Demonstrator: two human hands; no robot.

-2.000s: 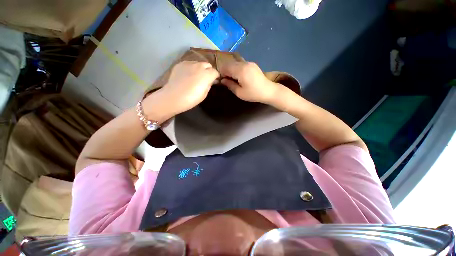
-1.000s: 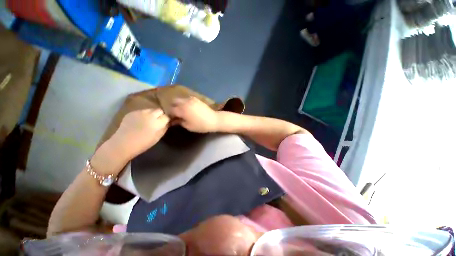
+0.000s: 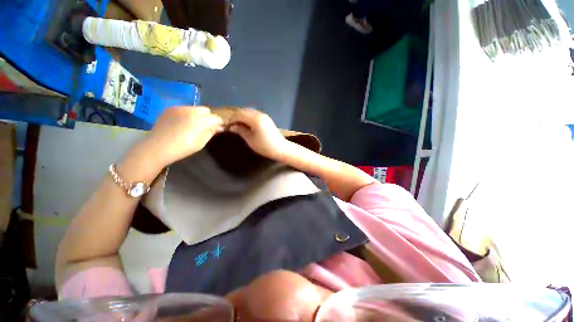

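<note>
The brown bag body (image 3: 306, 141) is held in front of my chest, its open mouth facing me and dark inside. A pale grey lining sheet (image 3: 211, 210) stands out of the mouth over my apron. My left hand (image 3: 185, 133) and my right hand (image 3: 257, 131) meet at the far top edge of the bag. The thumbs and fingertips of both pinch that edge, close together. The fingers hide the exact spot they hold.
A white worktable (image 3: 82, 163) with a yellow line lies at left. Beyond it stand a blue machine (image 3: 160, 100) and a white-yellow wrapped post (image 3: 157, 41). A green bin (image 3: 393, 88) and a white table (image 3: 484, 144) with a grey stack (image 3: 516, 28) are at right.
The view has swung right, so the bag and hands sit further left and the blue machine and post show more. Both hands keep pinching the edge; the lining looks more spread.
</note>
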